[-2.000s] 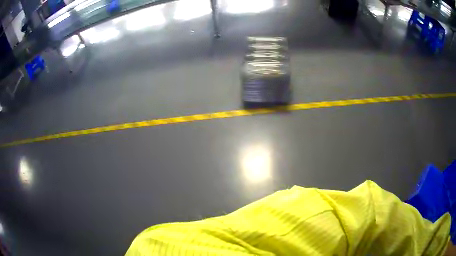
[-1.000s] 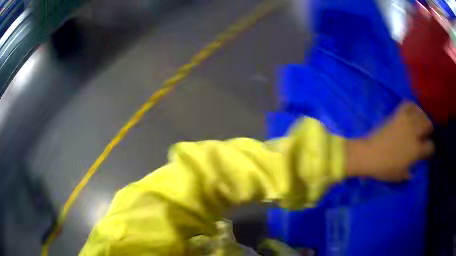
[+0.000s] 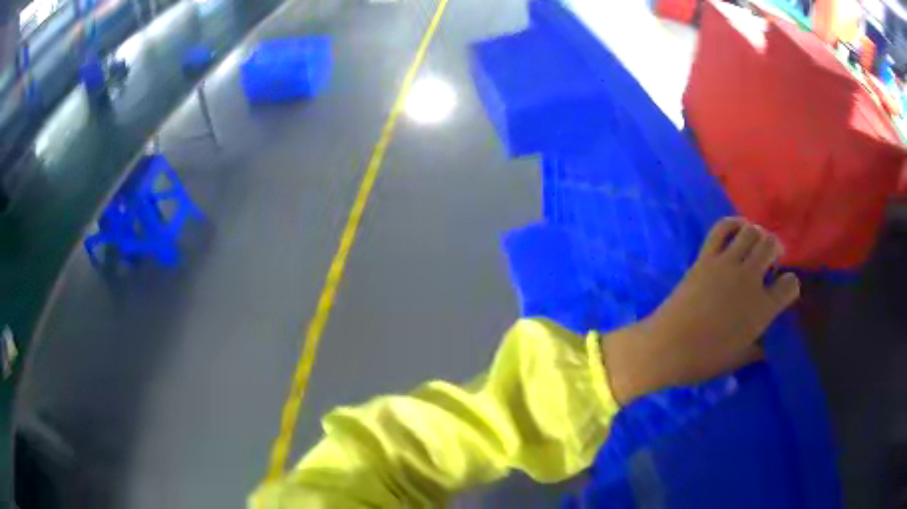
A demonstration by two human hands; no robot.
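Note:
A large bright blue plastic pallet [image 3: 636,224] stands on edge, tilted, and runs from the top centre to the bottom right. Its block feet stick out to the left. My left hand [image 3: 701,313], bare below a yellow-green elastic cuff, reaches across from the lower left. Its fingers are curled over the pallet's right-hand edge. The thumb is mostly hidden. My right hand is not in view.
A red-orange block [image 3: 786,139] lies close beyond the pallet at the right. A yellow floor line [image 3: 343,249] runs up the grey floor. Left of it are a blue stool [image 3: 147,214] and a blue crate-like box [image 3: 286,70]. Dark space lies at the lower right.
My left hand has come into view and is on the pallet. The view has swung right to the pallet and red-orange block. The silvery stack has left the view.

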